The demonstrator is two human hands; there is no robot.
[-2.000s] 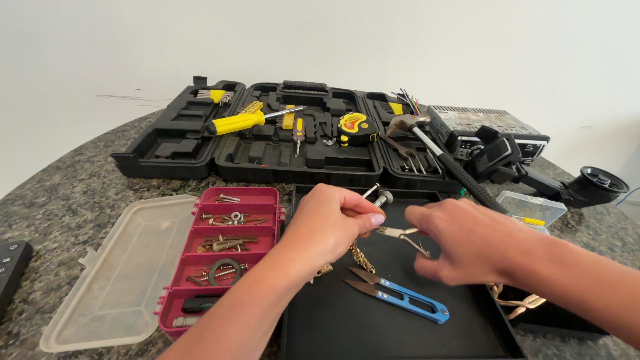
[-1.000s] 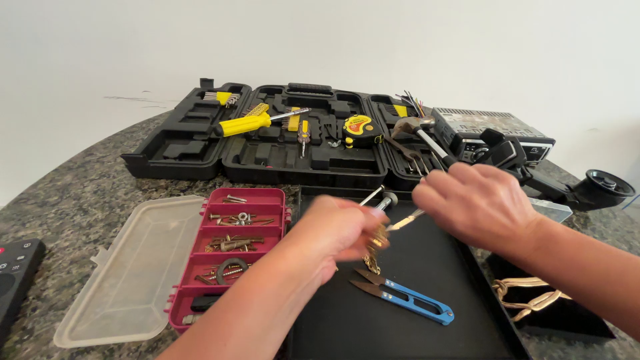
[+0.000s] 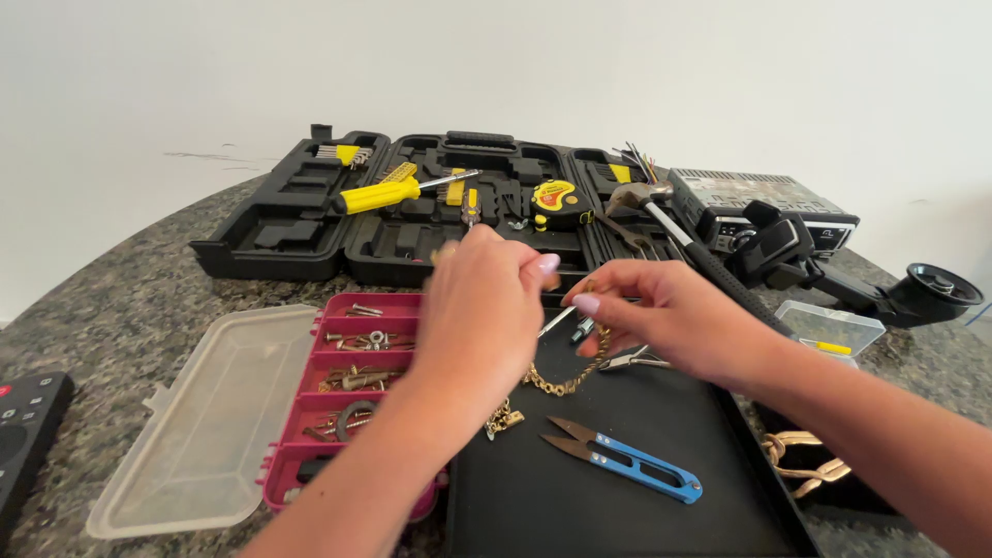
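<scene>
A gold-coloured chain (image 3: 570, 386) hangs from the fingertips of my right hand (image 3: 659, 314), above the black tray (image 3: 620, 511). My left hand (image 3: 488, 310) is blurred, beside it on the left; whether its fingers hold anything cannot be told. Below the hands, another gold-coloured chain piece (image 3: 504, 419) lies on the tray. Blue-handled thread snips (image 3: 628, 461) rest with rusty blades pointing left. Small pliers (image 3: 632, 359) lie behind the right hand's wrist side, and a metal rod (image 3: 556, 322) shows between the hands.
A pink compartment box (image 3: 329, 360) of screws has its clear lid open. Behind stands an open black tool case (image 3: 271, 252) with a yellow screwdriver (image 3: 380, 195) and tape measure (image 3: 558, 205). A hammer (image 3: 674, 229), car radio (image 3: 767, 205), phone mount (image 3: 775, 244) and remote control (image 3: 27, 434) surround the tray.
My left hand has moved up and away from the chain it was near. My right hand has come lower and now holds the hanging chain. The pliers, earlier at my right hand, lie on the tray.
</scene>
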